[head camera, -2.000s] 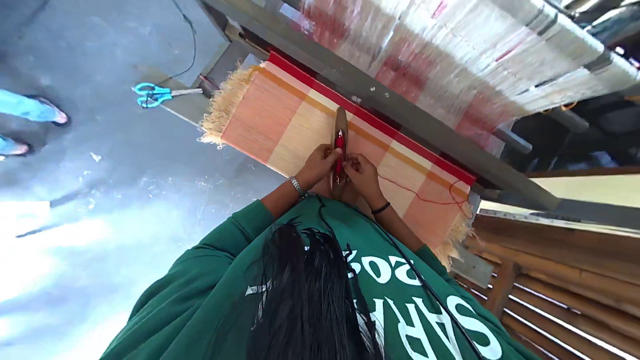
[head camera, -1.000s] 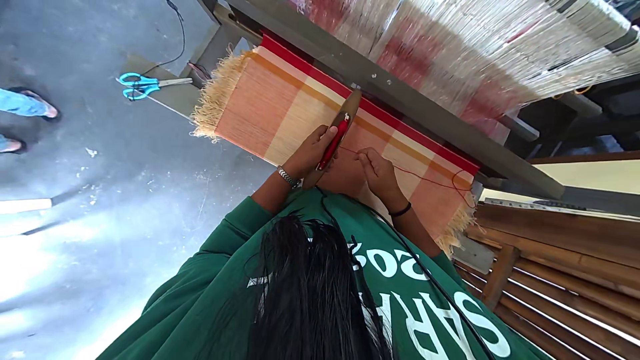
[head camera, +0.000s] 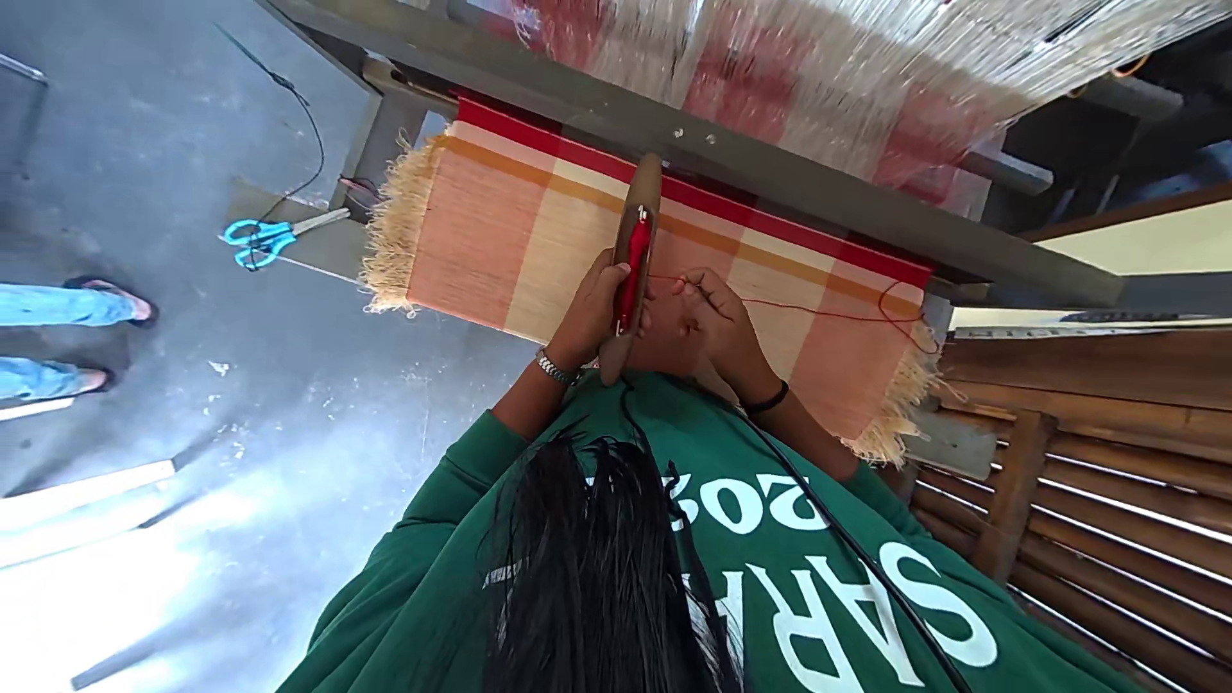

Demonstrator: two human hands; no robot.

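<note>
My left hand [head camera: 593,308] is closed around a wooden loom shuttle [head camera: 647,183], which lies lengthwise away from my body and carries a bobbin of red thread [head camera: 632,265]. To its right, my right hand [head camera: 717,313] pinches the red thread [head camera: 818,310] between thumb and fingertips. A short length runs from the shuttle to those fingertips, and more trails right to a loop near the cloth's right edge. Beneath both hands spreads the woven cloth [head camera: 481,226], striped in peach, cream, ochre and red, with fringed sides.
Beyond the cloth runs the loom's beam [head camera: 828,192], with pale and red warp threads [head camera: 741,67] behind it. Blue-handled scissors [head camera: 274,236] rest at the left on a flat board. A person's legs [head camera: 63,304] stand at far left. Wooden slats [head camera: 1136,510] are at the right.
Two seconds ago both hands were together at the shuttle. My right hand has since moved right, away from it, with the red thread between its fingers.
</note>
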